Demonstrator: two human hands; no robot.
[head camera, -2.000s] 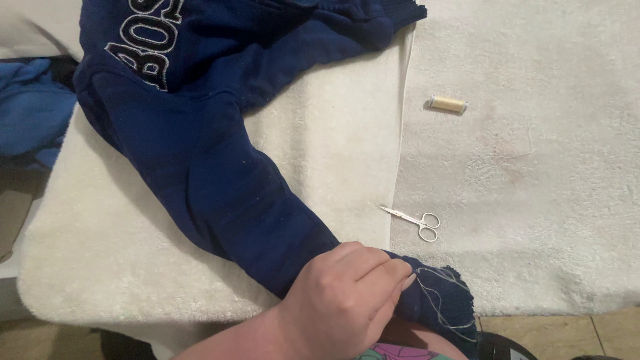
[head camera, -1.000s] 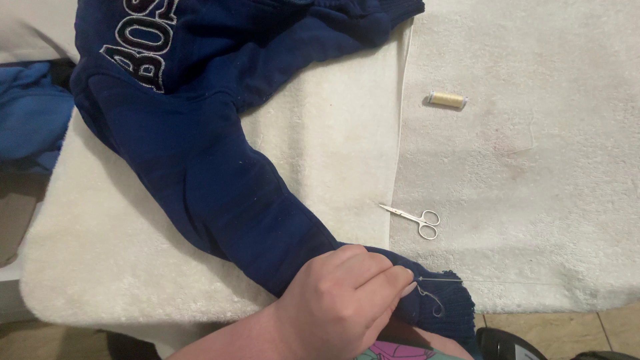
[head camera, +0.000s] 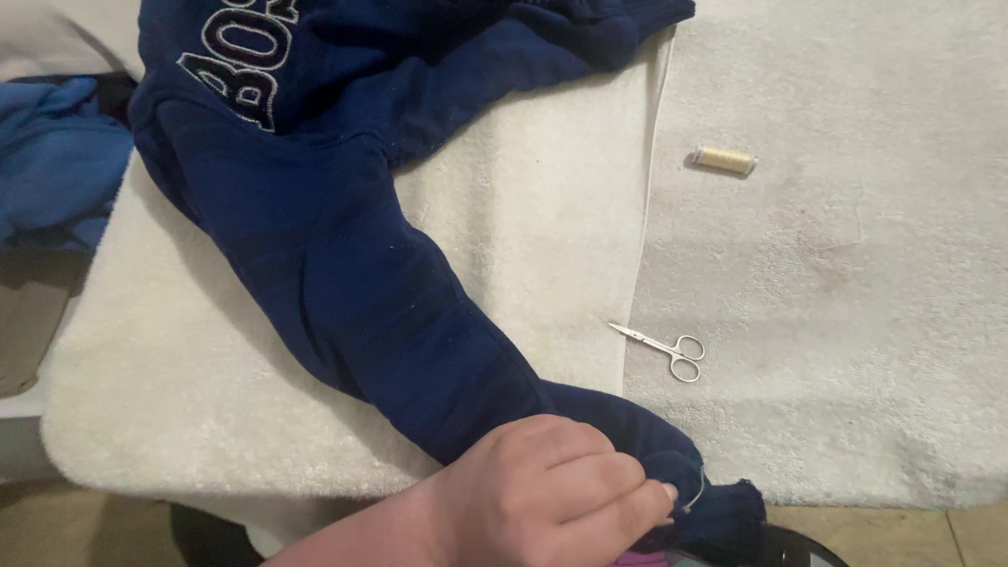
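Observation:
A dark blue sweatshirt (head camera: 378, 283) with outlined letters lies across a cream fleece cover, one sleeve running down to the bottom. At the lower middle, my left hand (head camera: 551, 492) is closed on the sleeve near its ribbed cuff (head camera: 728, 512), fingertips pinched together. A short light thread (head camera: 698, 488) curves over the blue fabric just right of the fingertips. Whether a needle is there cannot be seen. My right hand is out of the picture. Small metal scissors (head camera: 661, 346) lie above and right of my left hand. Farther up rests a spool of pale yellow thread (head camera: 724, 160).
The fleece cover (head camera: 850, 378) has a raised seam edge running down its middle right. Blue cloth (head camera: 55, 165) and a beige item (head camera: 31, 315) are at the left side. Tiled floor (head camera: 890, 531) shows below, with a dark curved object at the bottom right.
The long loose thread by the cuff, drawn out to the right one second ago, now shows only as a short curve. The cuff end has bunched and shifted; my left hand keeps its hold.

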